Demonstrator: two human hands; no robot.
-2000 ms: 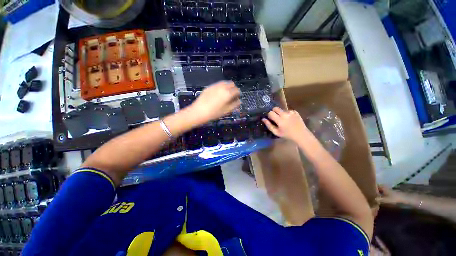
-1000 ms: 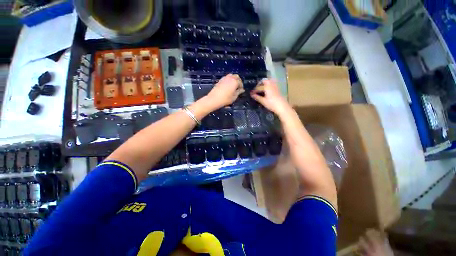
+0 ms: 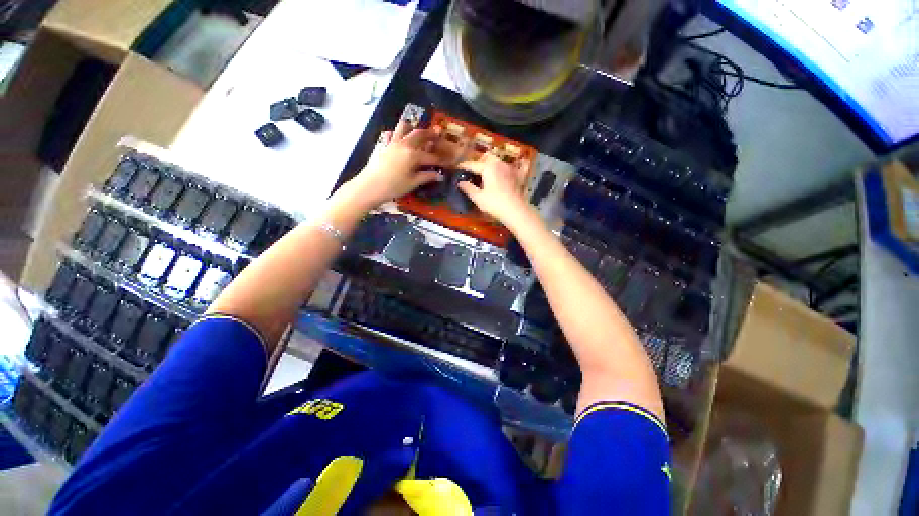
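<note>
The orange fixture lies on the bench below the duct. My left hand is over its left side, fingertips on a black housing at the lower row. My right hand is over its middle, fingertips on a black housing there. The upper pockets show pale orange between my hands; the lower pockets are partly hidden by my hands. Loose black housings lie in a row just below the fixture.
A filled clear tray is at left; another filled tray is at right. Several sample housings lie on the white surface. A round duct hangs above the fixture. A keyboard is near my body. A carton stands at right, a monitor upper right.
Both hands have moved left from the right tray to the orange fixture, with black housings now at their fingertips. The view has turned, bringing the monitor and left carton into sight.
</note>
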